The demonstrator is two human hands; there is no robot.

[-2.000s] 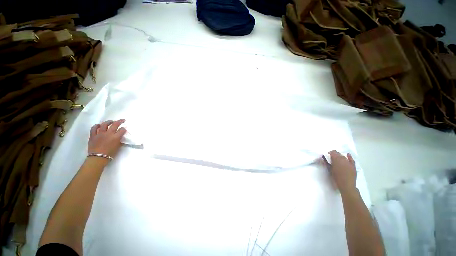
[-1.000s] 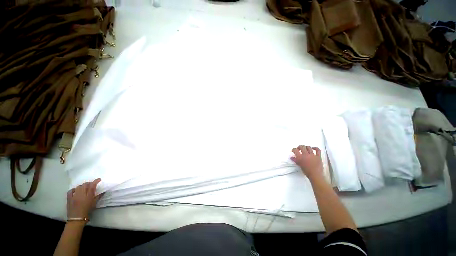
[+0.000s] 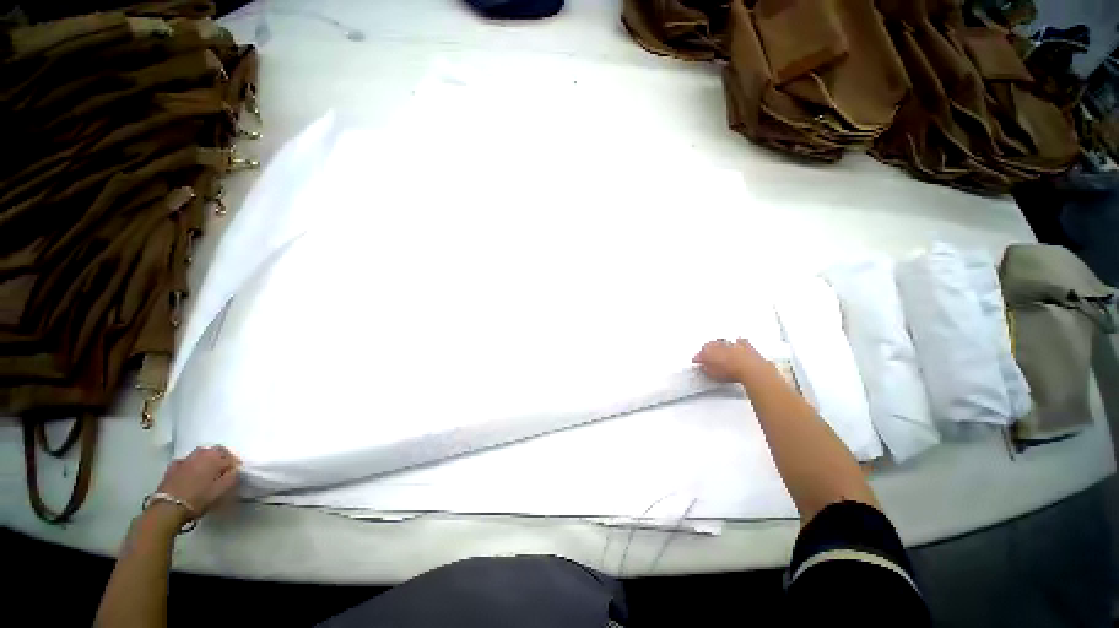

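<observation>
A stack of large white tissue paper sheets [image 3: 491, 245] lies in front of me. Its near part is folded into a long narrow band that slants up from left to right. My left hand [image 3: 203, 481] grips the left end of the band near the table's front edge. My right hand [image 3: 733, 361] holds the band's right end, fingers bent over it. More flat white paper shows on the near side of the band. The fingertips are partly hidden by the paper.
White paper pads [image 3: 963, 337] stand in a row at right, beside a grey-beige pouch [image 3: 1053, 337]. Brown bags with gold clips [image 3: 98, 209] overlap at left, a strap loop hanging below. Brown bags [image 3: 822, 74] are piled at far right. A navy item [image 3: 515, 6] lies at the far edge.
Since two seconds ago, both hands have come nearer to me with the paper's edge. Since one second ago, several creased layers have become one smoother band; the right hand has moved slightly left and up.
</observation>
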